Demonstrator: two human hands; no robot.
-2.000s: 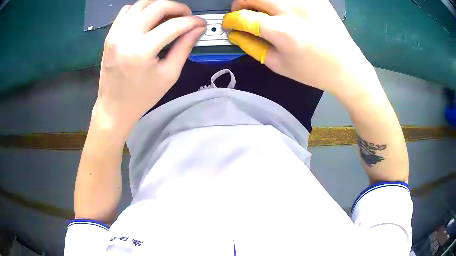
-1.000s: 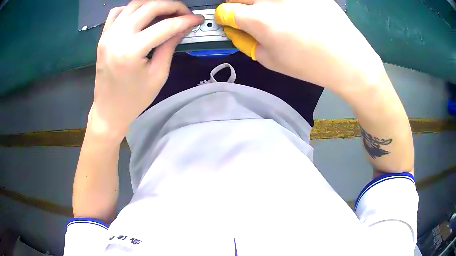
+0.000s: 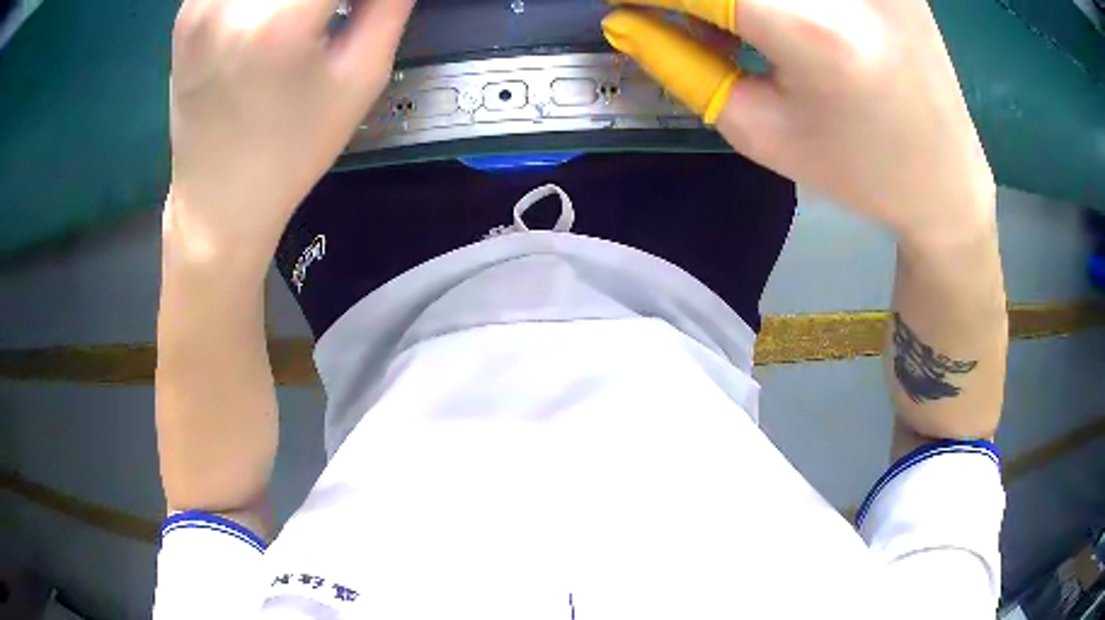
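Note:
A silver metal strip fixture [image 3: 524, 95] with holes and cut-outs lies along the worker's edge of the dark grey mat [image 3: 467, 27]. My left hand [image 3: 273, 97] is bare and blurred, over the strip's left end; its fingertips are cut off by the top edge, so its hold cannot be told. My right hand [image 3: 836, 103] has yellow finger cots on thumb and finger. Its thumb tip is over the strip's right part and its fingers are partly cut off at the top. Whether it holds anything cannot be told.
The green bench [image 3: 85, 121] extends to both sides. A blue edge [image 3: 519, 161] shows under the bench front at my lap. The grey floor with a yellow-brown line [image 3: 824, 338] lies below. A blue object [image 3: 1097, 269] is at the far right.
My hands have moved apart, left hand to the left and right hand to the right, uncovering the strip's middle. More of the mat now shows between them.

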